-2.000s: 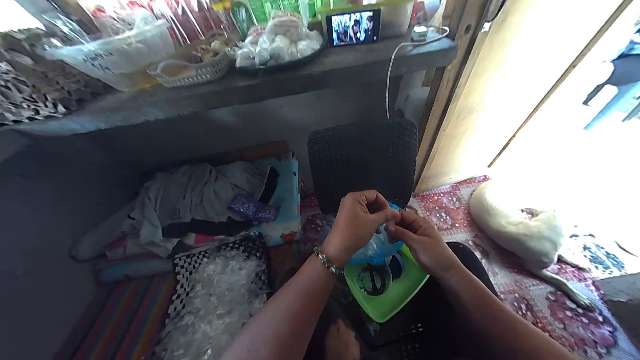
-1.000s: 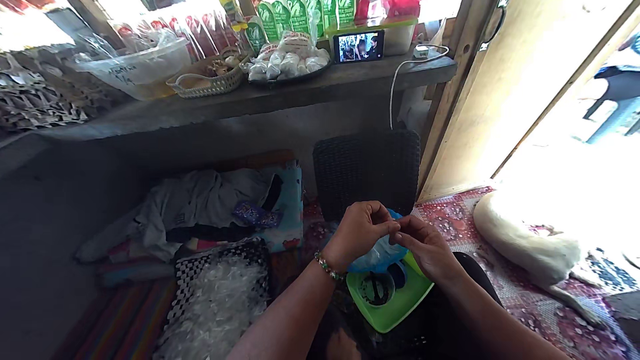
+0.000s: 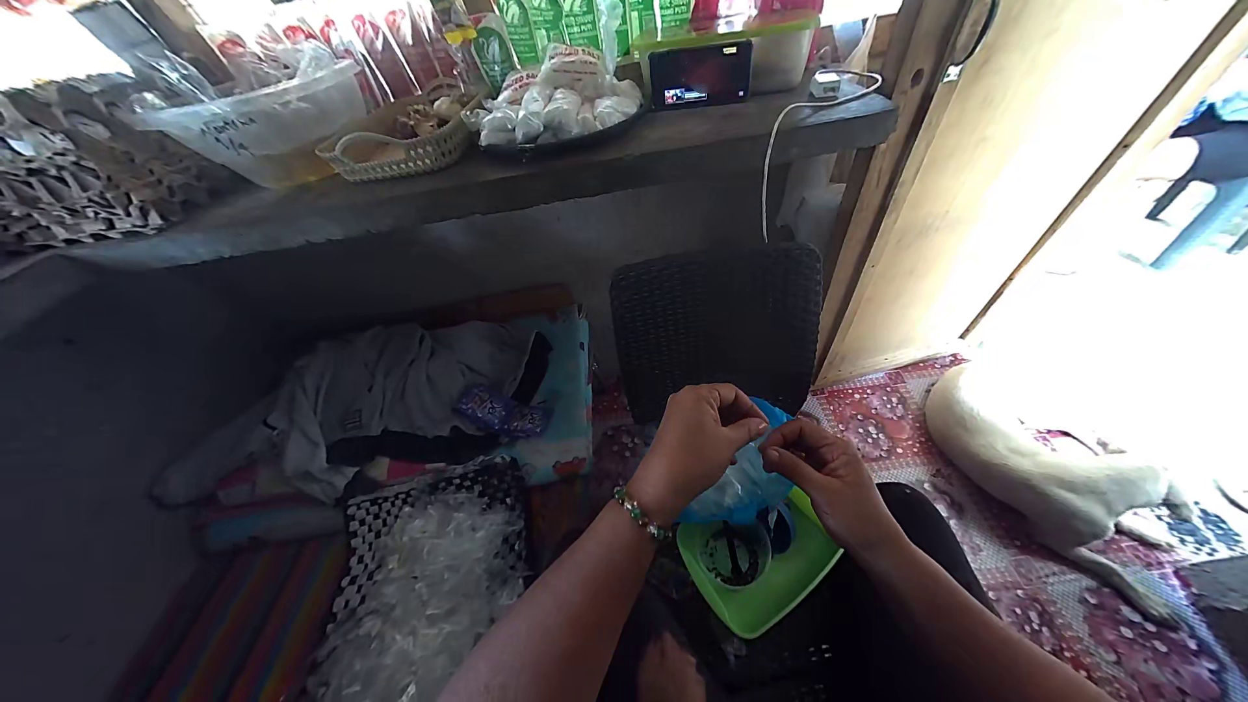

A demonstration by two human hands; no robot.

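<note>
My left hand (image 3: 697, 444), with a beaded bracelet at the wrist, and my right hand (image 3: 824, 478) face each other with pinched fingertips. What lies between the fingertips is too small to tell. Just beyond and below them is a blue plastic bag (image 3: 731, 492) with clear plastic in it. Under the bag is a green tray (image 3: 756, 609) bearing a clear round cup (image 3: 736, 556) with dark contents and a dark utensil. A black woven chair (image 3: 717, 312) stands behind my hands. A heap of small clear plastic pieces (image 3: 429, 585) lies on a checkered woven surface at my left.
Along the concrete shelf (image 3: 546, 180) stand a plastic tub (image 3: 263, 127), a basket (image 3: 409, 151), a plate of bagged white goods (image 3: 565, 112) and a phone (image 3: 700, 75). Clothes (image 3: 390, 380) lie at left. A white dog (image 3: 1033, 478) lies on the floor at right, by the wooden door.
The phone screen has gone from a bright picture to mostly dark. My hands have stayed close together above the tray, with small shifts of the fingers.
</note>
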